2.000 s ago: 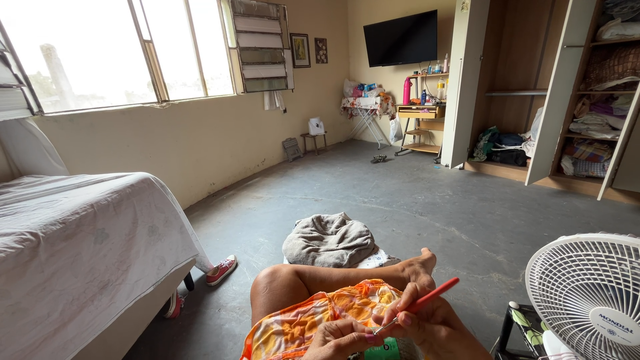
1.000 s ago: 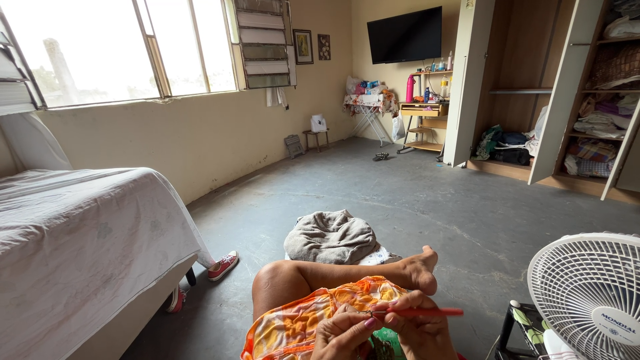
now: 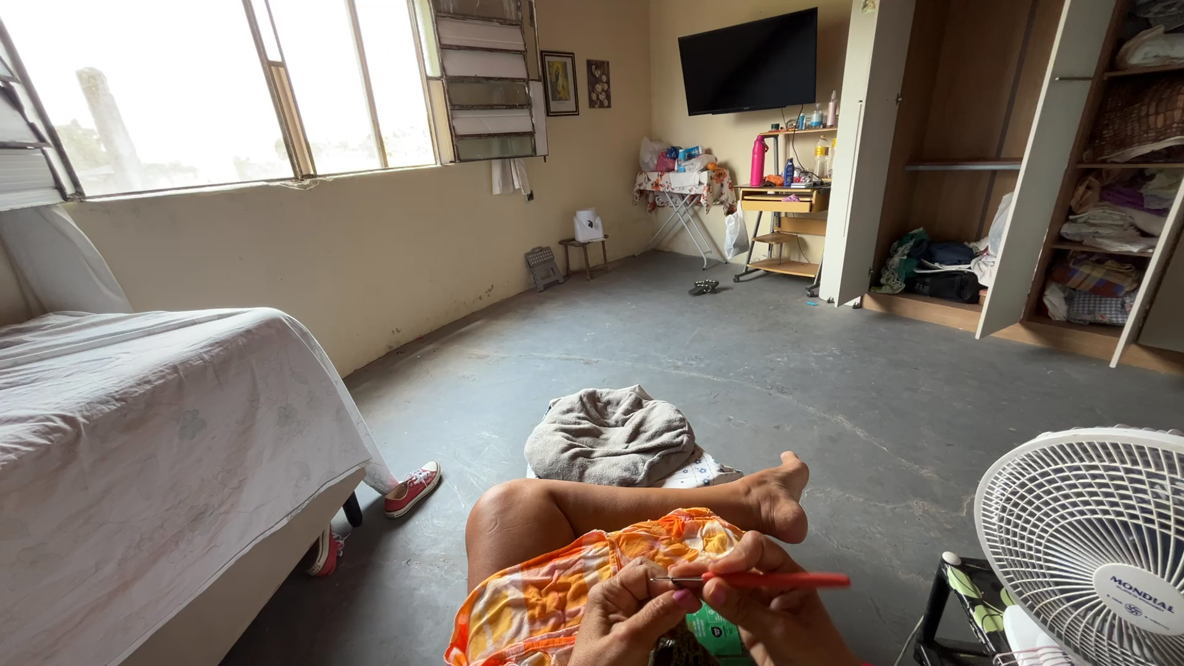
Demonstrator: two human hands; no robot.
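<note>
A crochet hook with a red handle [image 3: 786, 580] lies level in my right hand [image 3: 763, 601], its thin metal tip pointing left. My left hand [image 3: 634, 606] is pinched close to that tip; whether it holds thread there is too small to tell. Both hands are above my lap, over orange, yellow and white patterned cloth [image 3: 536, 601]. A green labelled item [image 3: 714, 631] shows between and below the hands, beside something dark that I cannot make out.
A folded grey cloth [image 3: 610, 437] lies on the floor beyond my bent leg. At right stands a white fan [image 3: 1091, 527] by a black-framed stand [image 3: 967, 592]. A bed with a white sheet [image 3: 166, 425] is at left, a red sneaker [image 3: 413, 490] beside it.
The red crochet hook has changed its tilt, from slanting up to the right to nearly level. Both hands stay close together over the lap.
</note>
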